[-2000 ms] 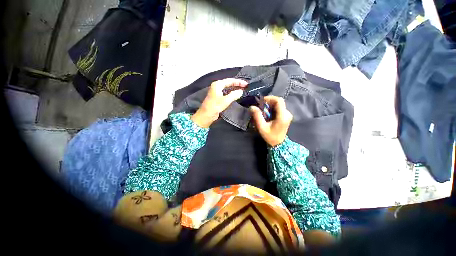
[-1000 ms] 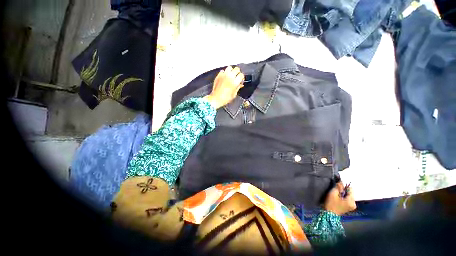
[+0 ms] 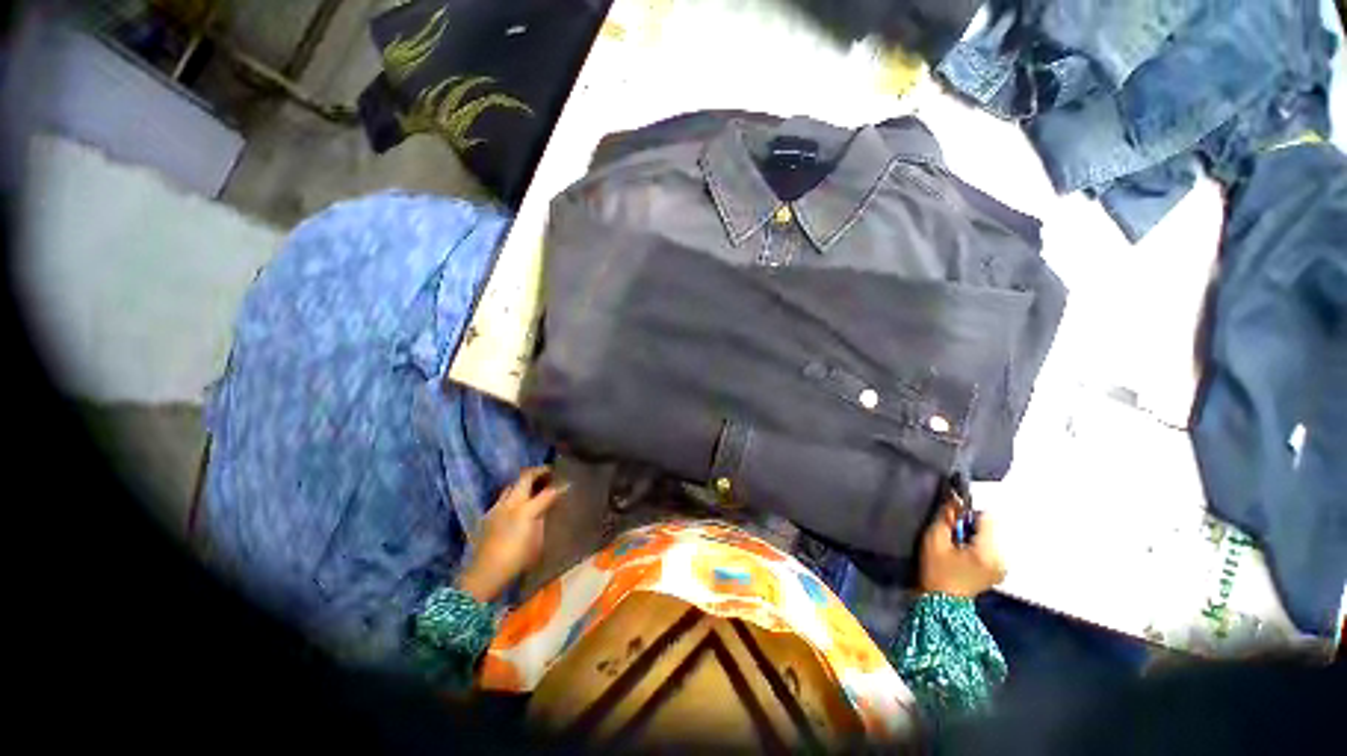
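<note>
The black denim shirt (image 3: 665, 318) lies front up on the table, its pointed collar (image 3: 798, 207) at the far side and a label inside the neck. A sleeve lies across the body, with metal buttons near its cuff (image 3: 946, 399). My left hand (image 3: 510, 535) is at the near left edge of the shirt, fingers closed on dark cloth there. My right hand (image 3: 960, 554) is at the near right edge beside the cuff. It holds a small dark and blue tool, apparently thread snips (image 3: 965, 520); whether it also grips cloth is unclear.
The white-covered table (image 3: 1123, 502) has green lettering at right. Blue denim garments (image 3: 1108, 89) lie at the far right, with a dark blue garment (image 3: 1278, 369) at the right edge. A blue patterned pile (image 3: 355, 399) and a black garment with yellow design (image 3: 488, 74) are at left.
My left hand has left the collar for the near left edge of the shirt. My right hand went from the collar to the near right edge. The sleeve now lies across the front, and the view has shifted.
</note>
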